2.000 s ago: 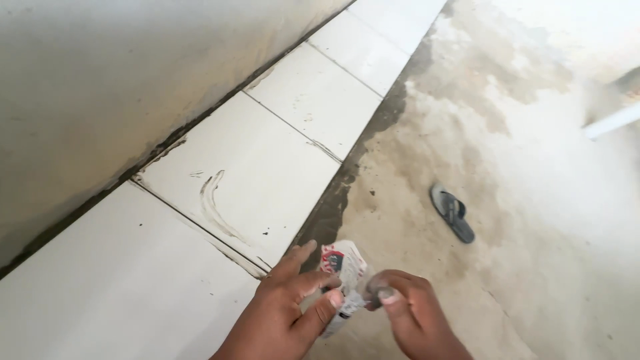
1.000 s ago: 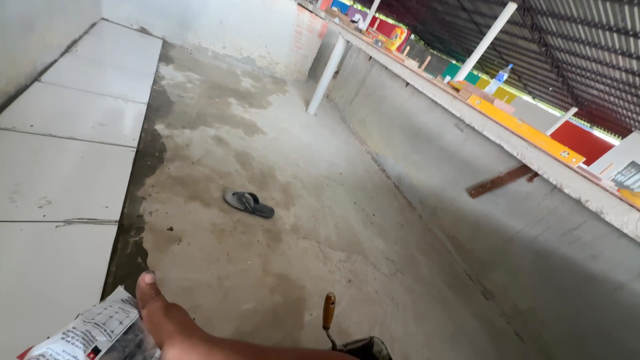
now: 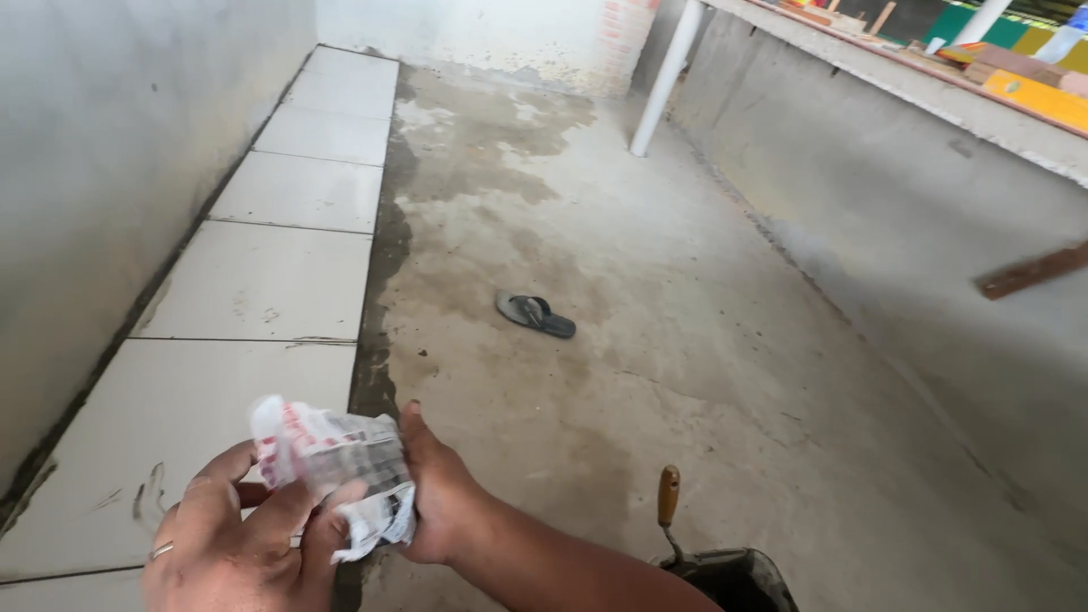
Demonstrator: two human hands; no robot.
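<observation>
A crumpled printed plastic packet [image 3: 340, 459], white with red and dark print, is held between both hands above the tiles. My left hand [image 3: 246, 527], with a ring on one finger, grips its left and lower side with bent fingers. My right hand [image 3: 438, 484] holds the packet's right side, thumb pointing up. What the packet contains cannot be seen. White floor tiles [image 3: 246, 276] run in a row along the left wall. At the bottom right, a trowel's wooden handle [image 3: 669, 495] stands up from a dark bucket [image 3: 752, 578].
A dark flip-flop [image 3: 535, 314] lies on the stained concrete floor [image 3: 663, 382]. A white pole [image 3: 669, 81] stands near the far end. On the right, a low grey wall [image 3: 850, 170] has a ledge bearing a yellow spirit level [image 3: 1037, 98] and wood pieces. A brown bar [image 3: 1033, 270] juts out there.
The view has swung up and across the floor since two seconds ago, then back left in the last second. The left hand, unseen one second ago, is in view again at the packet.
</observation>
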